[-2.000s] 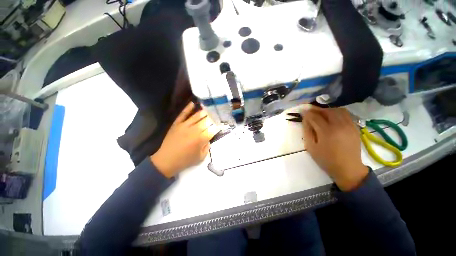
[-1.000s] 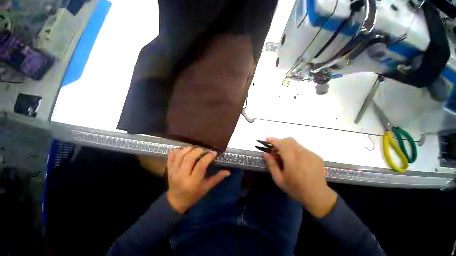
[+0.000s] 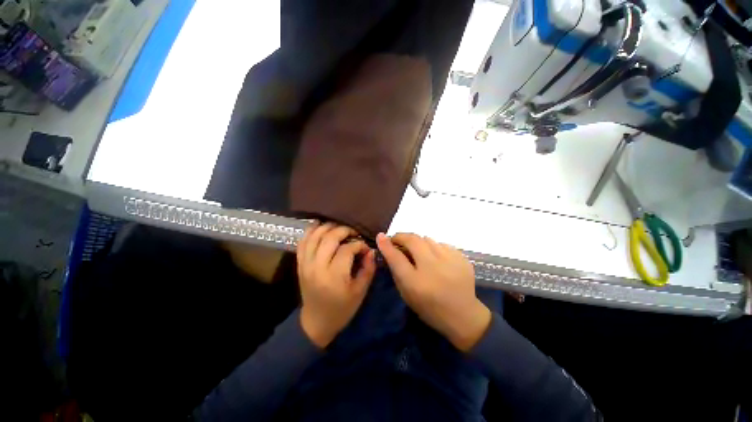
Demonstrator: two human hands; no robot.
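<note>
A black garment piece [image 3: 256,124] lies on the white table left of the sewing machine, with a dark brown piece [image 3: 363,140] on it. Its near corner reaches the table's front edge. My left hand [image 3: 332,276] has its fingers and thumb closed on that corner. My right hand [image 3: 433,284] meets it there, thumb and fingers pinched at the same corner. The fingertips nearly touch and hide what lies between them. The thread snips cannot be made out; my right hand may cover them.
The sewing machine [image 3: 569,66] stands at the upper right. Scissors [image 3: 651,247] and silver tweezers [image 3: 610,169] lie right of it. A measuring tape strip [image 3: 206,219] runs along the front edge. A phone [image 3: 45,66] lies upper left. A blue crate [image 3: 78,247] is at my left.
My right hand has moved left from the table edge to the garment corner, beside my left hand. My left hand has closed on the corner. The snips' black tips no longer show.
</note>
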